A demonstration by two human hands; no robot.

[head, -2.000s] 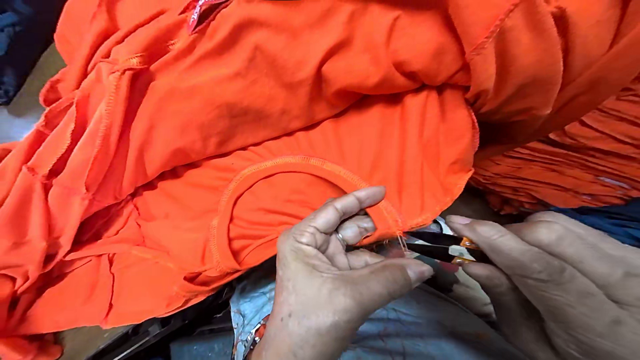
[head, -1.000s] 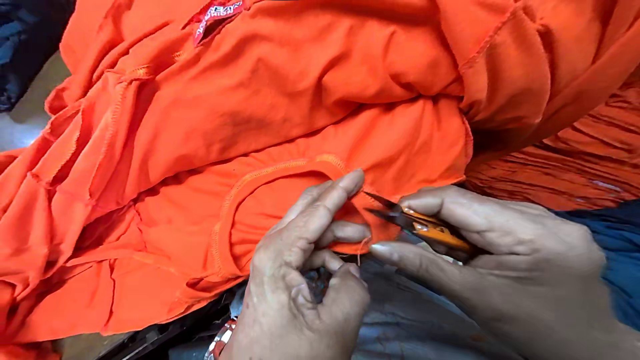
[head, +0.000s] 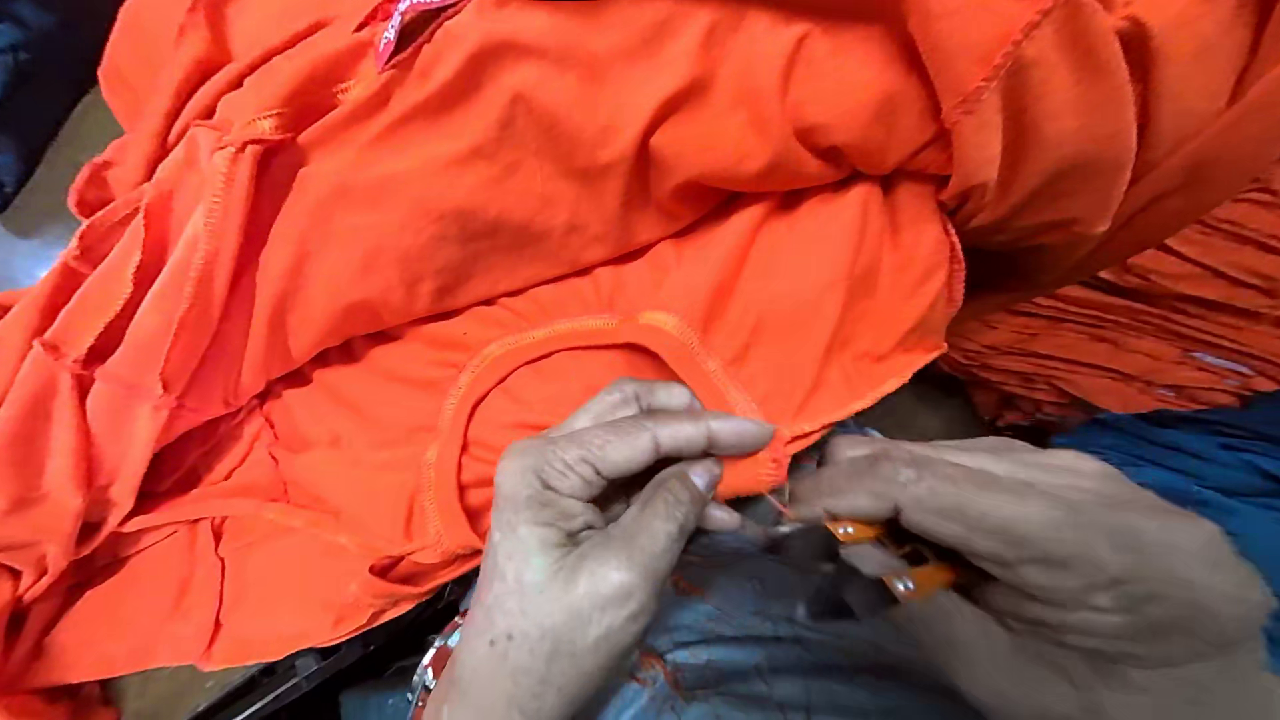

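Observation:
An orange knit garment [head: 560, 180] lies spread and folded across the view, with a curved ribbed neckline [head: 540, 335] near its lower middle. My left hand [head: 610, 500] pinches the edge of that band between its fingers. Just to the right, my right hand [head: 1000, 540] holds thread snips with orange handles [head: 915, 580]; the blades are blurred. The fingertips of my right hand are beside the band's end, where a loose orange thread [head: 778, 505] hangs.
A stack of gathered orange fabric [head: 1120, 320] lies at the right, with dark blue fabric [head: 1190, 470] below it. Dark fabric [head: 45, 80] is at the upper left. A red label [head: 415, 25] bears writing. Blue-grey cloth [head: 740, 640] is beneath my hands.
The snips, whose blades pointed to the upper left beside my left fingertips, have swung down and turned in my right hand. My right fingers have moved to the edge of the garment.

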